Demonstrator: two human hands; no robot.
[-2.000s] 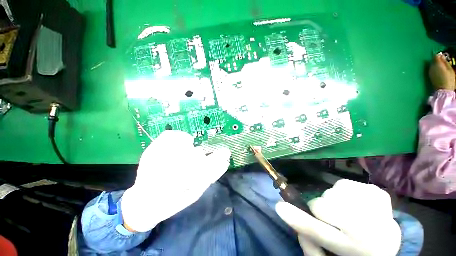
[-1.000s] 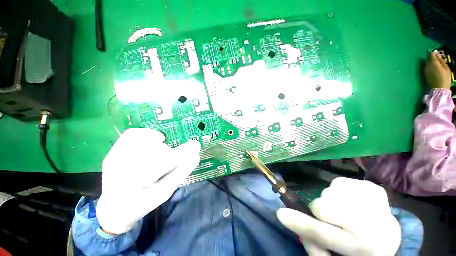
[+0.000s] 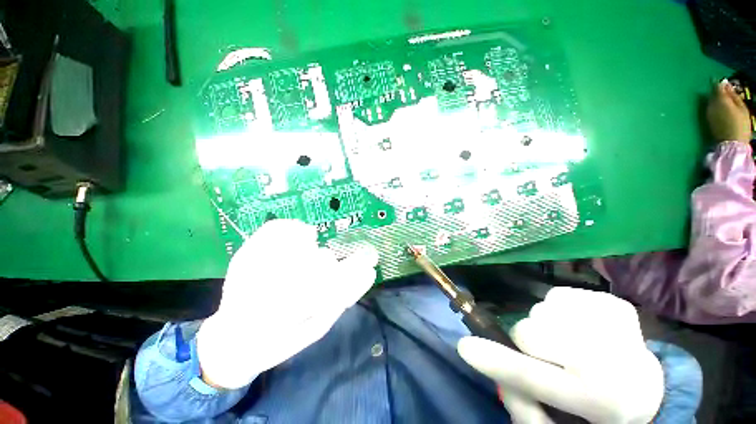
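A large green printed circuit board (image 3: pixel 365 178) lies flat and slightly turned, with strong glare across its middle. My right hand (image 3: pixel 572 356), in a white glove, grips the black handle of a soldering iron (image 3: pixel 443 284). The iron's tip rests at the striped area near the board's front edge. My left hand (image 3: pixel 286 290), also in a white glove, lies over the board's front left corner with fingertips closed a little left of the tip. A thin strand of solder wire (image 3: pixel 230 217) runs into this hand; its end at the fingertips is hidden.
A dark soldering station (image 3: pixel 75 108) stands at the left, with a black cord (image 3: pixel 81 228) plugged in front. A black stick (image 3: pixel 172 41) lies on the green mat (image 3: pixel 646 166) behind the board. At the right is a person's bare hand (image 3: pixel 729 113) and pink sleeve (image 3: pixel 729 224).
Since one second ago, my left hand has moved right, towards the iron tip, and covers more of the board's front edge. My right hand and the iron have barely moved.
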